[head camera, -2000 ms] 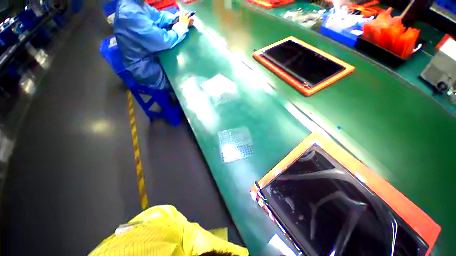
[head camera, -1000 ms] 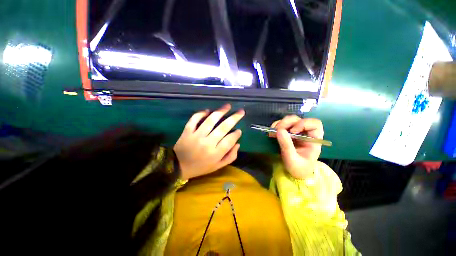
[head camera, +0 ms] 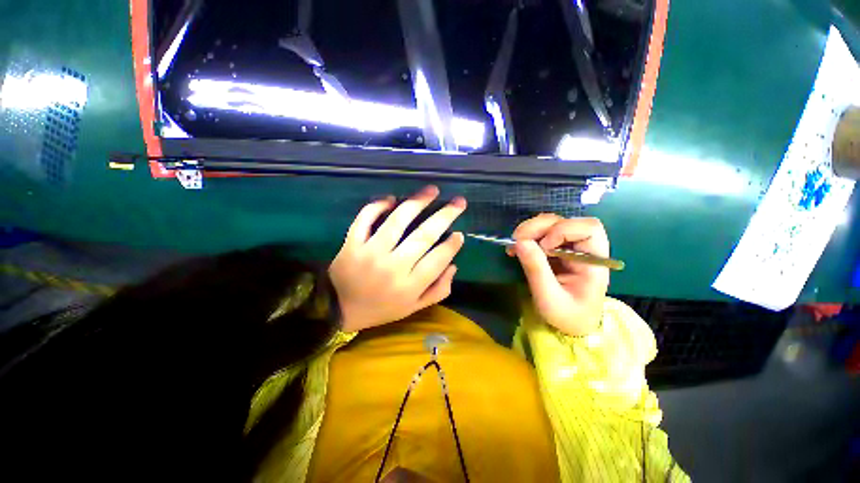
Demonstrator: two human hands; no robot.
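The black glossy LCD panel (head camera: 377, 57) lies in front of me in its orange-red foam tray (head camera: 645, 94), under wrinkled clear film. A narrow black strip (head camera: 396, 160) runs along its near edge, with a small silvery bracket (head camera: 190, 177) near the left end. A dotted sticker sheet (head camera: 528, 200) lies just below the strip. My left hand (head camera: 398, 262) is palm down with fingers spread, over the near side of that sheet. My right hand (head camera: 566, 269) grips a thin metal tool (head camera: 589, 258), its tip pointing left near my left fingers.
Another dotted sheet (head camera: 62, 127) lies on the green bench at the left. A white paper (head camera: 787, 208) with blue bits lies at the right, a tan roll (head camera: 846, 141) on it. A black slotted crate (head camera: 717, 340) is below the bench edge at the right.
The view has swung from the bench and a seated person down to my own hands and panel. Since one second ago, both hands have hardly moved; the tool's tip is close to my left fingers.
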